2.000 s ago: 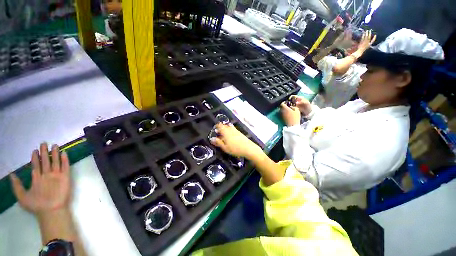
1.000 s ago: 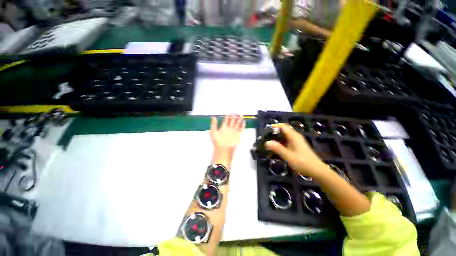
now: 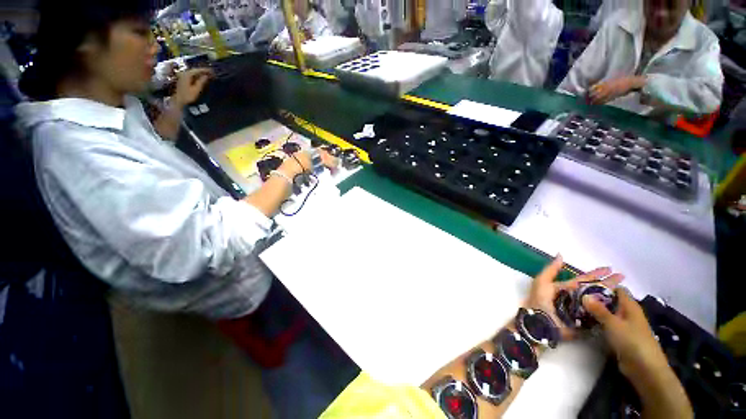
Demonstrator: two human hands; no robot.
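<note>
My left hand (image 3: 564, 282) is palm up at the right, fingers spread. Several watch heads (image 3: 488, 372) lie in a row along my left forearm, some showing red on black screens. Another watch head (image 3: 564, 306) rests at the base of the palm. My right hand (image 3: 628, 323) grips one more watch head (image 3: 595, 301) over the left palm, thumb on its face. The black foam tray (image 3: 695, 348) with watch heads is under and behind my right arm at the lower right, partly hidden.
A white sheet (image 3: 409, 278) lies left of my forearm. A filled black tray (image 3: 458, 159) is beyond it, and a pale blister tray (image 3: 630, 155) at upper right. A worker (image 3: 147, 204) sits at the left with black cables (image 3: 304, 196). Others stand across the bench.
The view has swung left from the foam tray. My right hand has moved from the tray to my left palm with a watch head. More watch heads now lie along the left arm.
</note>
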